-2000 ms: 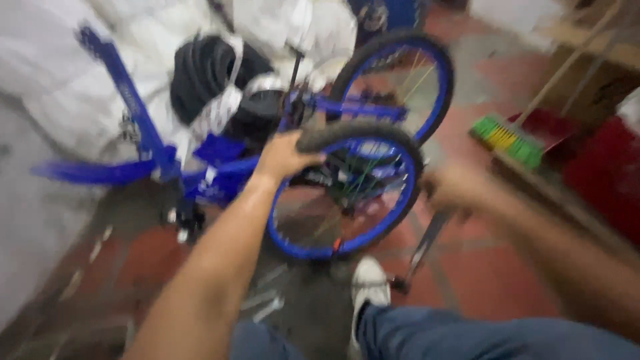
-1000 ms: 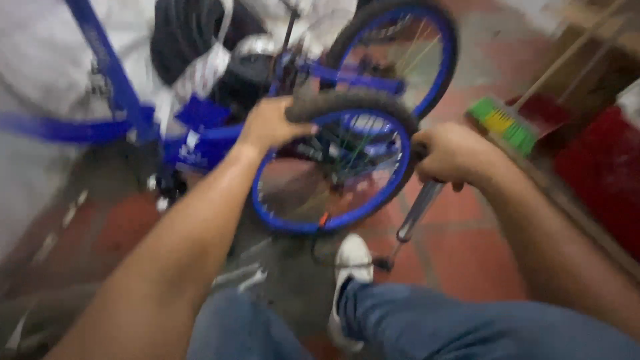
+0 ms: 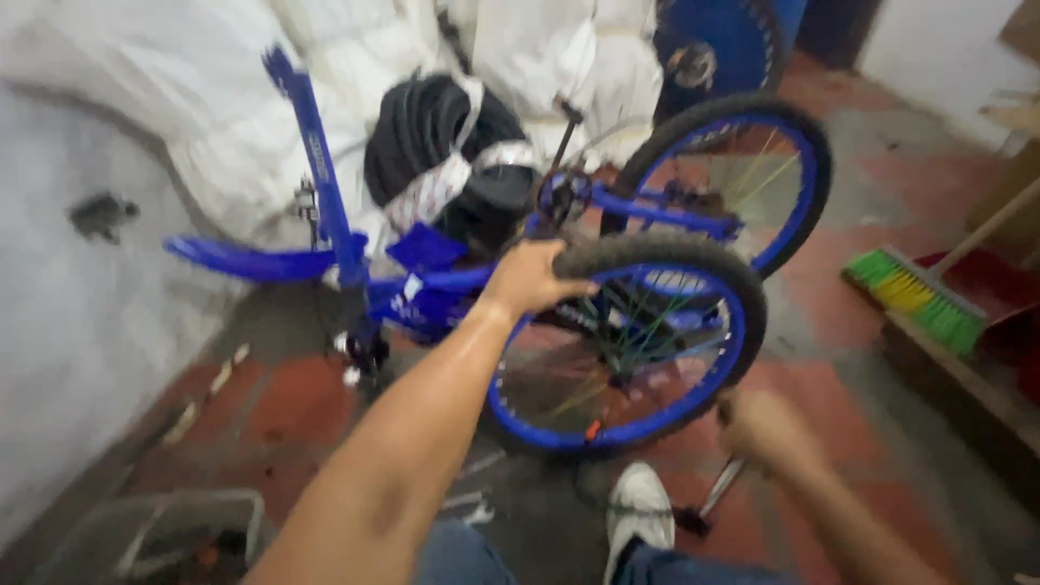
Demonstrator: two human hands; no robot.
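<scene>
My left hand (image 3: pixel 532 280) grips the tire at the upper left of a loose-looking bicycle wheel (image 3: pixel 743 325) with a blue rim and colored spokes. A small orange piece (image 3: pixel 592 430) sits at the rim's bottom, where a thin hose seems to run down. My right hand (image 3: pixel 756 422), blurred, is closed on the top of a hand pump (image 3: pixel 721 487) with a silvery barrel, whose base stands by my white shoe (image 3: pixel 640 508). Behind the wheel lies a blue bicycle frame (image 3: pixel 325 179) with a second blue-rimmed wheel (image 3: pixel 816 175). A blue fender (image 3: pixel 252 258) extends left.
Bundled black tires (image 3: pixel 447 146) lean on large white sacks (image 3: pixel 236 89). Wrenches (image 3: pixel 471 504) lie on the floor left of my shoe. A green and yellow broom (image 3: pixel 918 296) and a red dustpan stand at the right. A clear container (image 3: pixel 187 520) is at the lower left.
My right hand has moved down with the pump handle since one second ago. My left hand stays on the tire. The view has shifted.
</scene>
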